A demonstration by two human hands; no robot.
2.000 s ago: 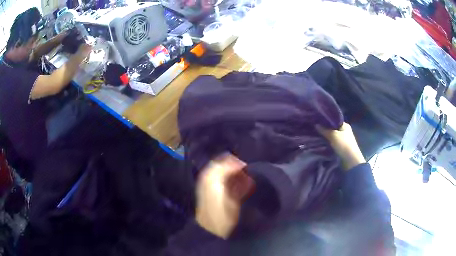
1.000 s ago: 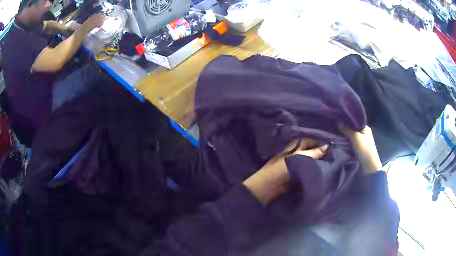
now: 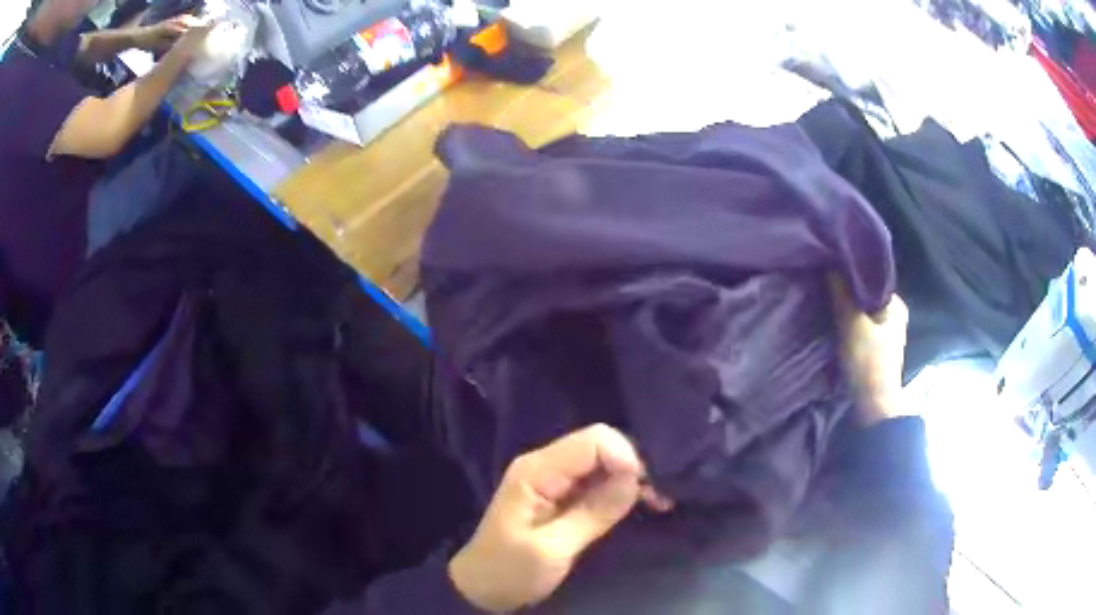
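Note:
A dark purple garment (image 3: 649,198) lies spread and folded over the table in front of me, with open folds in its middle. My right hand (image 3: 875,348) holds the garment's right edge, its fingers partly hidden by the cloth. My left hand (image 3: 553,511) is above the garment's near part, with fingers curled. A small pinkish shape shows at its fingertips; I cannot tell whether it is a finger or something held.
A white sewing machine (image 3: 1058,336) stands at the right edge. Black cloth (image 3: 949,228) lies behind the garment. A wooden surface (image 3: 361,204) with a box (image 3: 397,102) is at the upper left. Another person (image 3: 60,168) works at the far left. Dark cloth (image 3: 240,396) hangs at the lower left.
My left hand has come out of the garment's folds and moved down and left, towards me. My right hand still holds the right edge. The view has shifted slightly.

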